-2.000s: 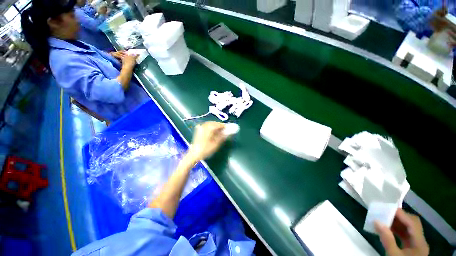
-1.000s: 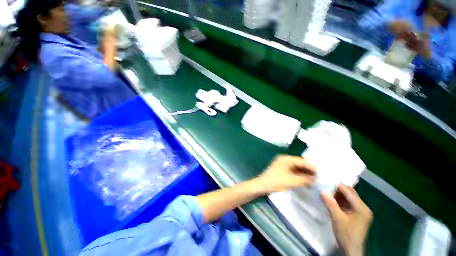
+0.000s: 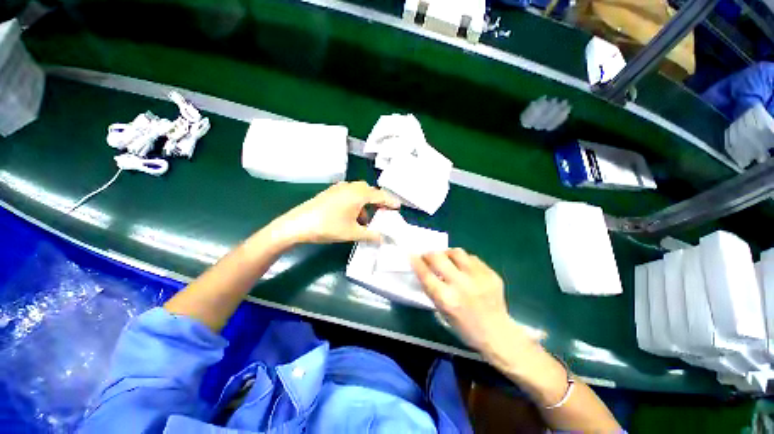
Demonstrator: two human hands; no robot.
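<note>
A white inner tray [image 3: 386, 280] lies flat in front of me near the bench edge. A folded paper insert [image 3: 406, 251] is in it. My left hand [image 3: 339, 214] is at the tray's upper left, thumb and fingers apart around the paper's corner; whether it grips the paper I cannot tell. My right hand [image 3: 465, 292] rests with its fingertips on the paper's right part, pressing it in the tray. A loose pile of folded paper inserts [image 3: 416, 174] lies just beyond the tray. A tangled heap of white cable bundles [image 3: 157, 136] lies at the left.
White trays stand left of the paper pile [image 3: 295, 151] and at right [image 3: 583, 247]. Nested tray stacks [image 3: 704, 297] stand far right. A blue and white printed box [image 3: 604, 165] lies on the far lane. A blue bin with clear bags [image 3: 68, 339] is lower left.
The view has swung right. My left hand has moved from near the cables to the tray. My right hand has brought paper from the pile into the tray.
</note>
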